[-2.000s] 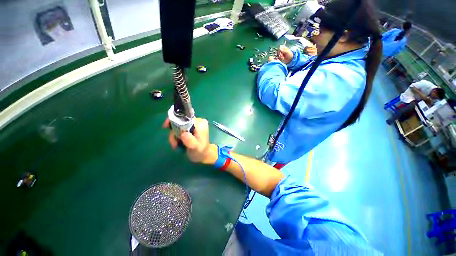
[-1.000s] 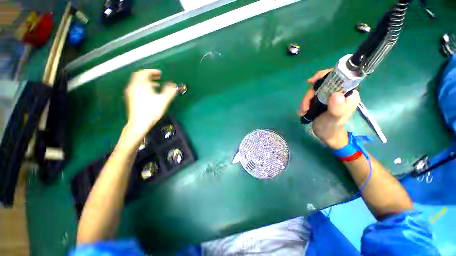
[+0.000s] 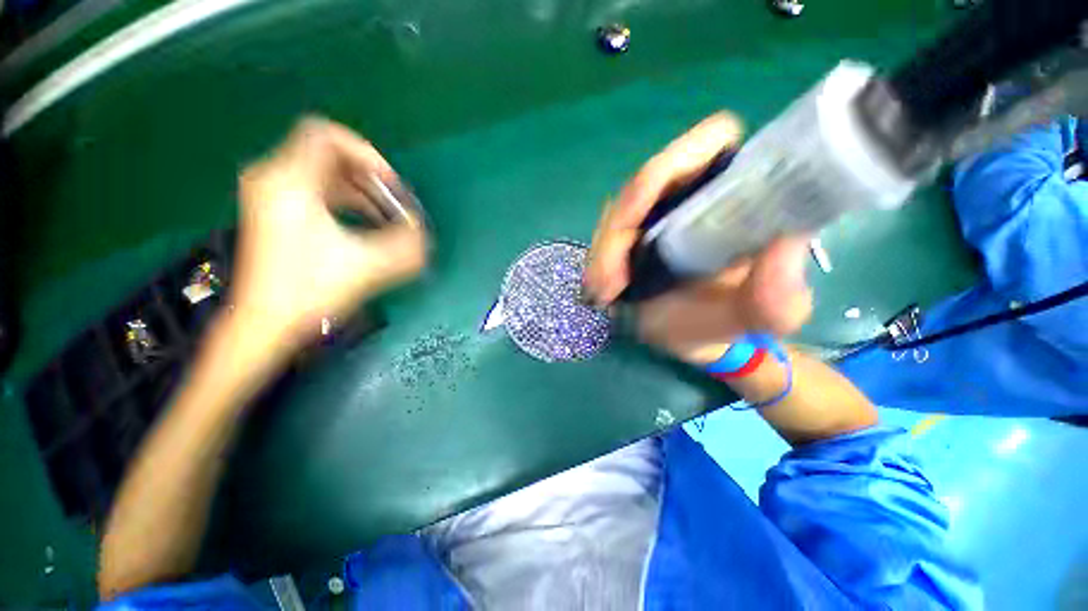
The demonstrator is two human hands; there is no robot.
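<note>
My right hand (image 3: pixel 704 263), blurred, is shut on the electric screwdriver (image 3: pixel 776 179), its dark nose down over the right edge of the round screw dish (image 3: pixel 549 304). The screwdriver's tip is hidden. A pointed white tab (image 3: pixel 493 316) lies at the dish's left edge. My left hand (image 3: pixel 322 233) is blurred, left of the dish and above the black parts tray (image 3: pixel 90 412); its thumb and fingertips pinch a small round module (image 3: pixel 391 201), seen edge-on. The tray holds some shiny modules (image 3: pixel 202 287), and my left forearm hides part of it.
Loose modules (image 3: pixel 613 38) lie at the far side of the green bench mat (image 3: pixel 501 131). Dark specks (image 3: pixel 432 358) are scattered left of the dish. Another person's blue sleeve (image 3: pixel 1026 221) is at the right. A black cable (image 3: pixel 1014 313) crosses there.
The view has shifted again. My left hand has come from the bench behind the tray and now pinches a module. My right hand has brought the screwdriver from right of the dish to its edge.
</note>
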